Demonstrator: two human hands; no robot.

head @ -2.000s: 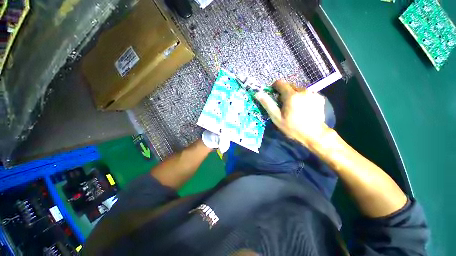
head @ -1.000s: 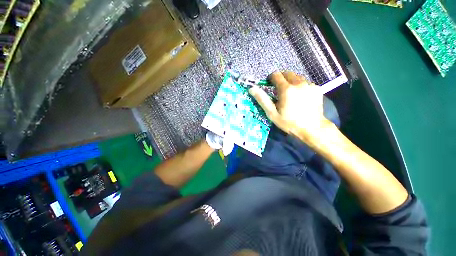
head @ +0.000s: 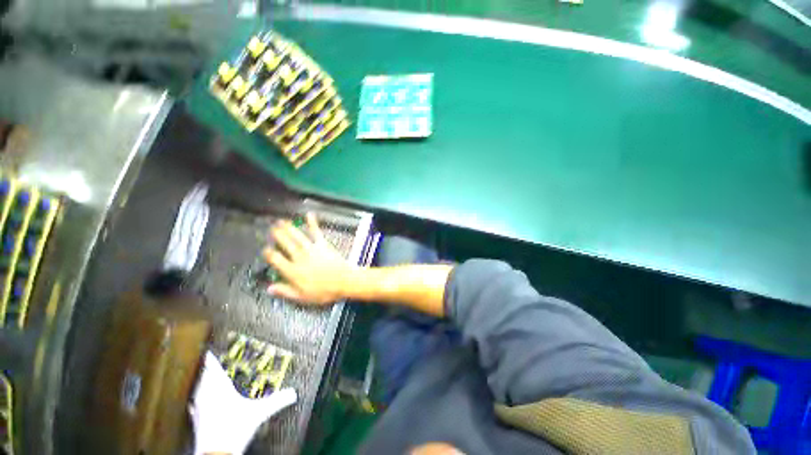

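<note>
My left hand (head: 229, 413), in a white glove, is at the bottom left with thumb and fingers around the edge of a circuit board panel (head: 258, 363). The panel's component side, with yellow and dark parts, faces up over the mesh tray (head: 333, 333). My bare right hand (head: 307, 267) is palm down over the tray's upper part, fingers spread. A small bit of green shows by its fingers, but the cutters cannot be made out and the palm is hidden.
Stacked board panels (head: 283, 98) and a single green-side-up panel (head: 396, 107) lie on the green work surface (head: 569, 169). A cardboard box (head: 142, 382) is left of my gloved hand. A white packet (head: 188, 227) is beyond it. More panels (head: 25, 249) are at far left. A blue frame (head: 756, 382) is lower right.
The view has swung toward the green surface. My right hand has left the panel and is spread over the tray. The panel at my left hand now shows its component side instead of green.
</note>
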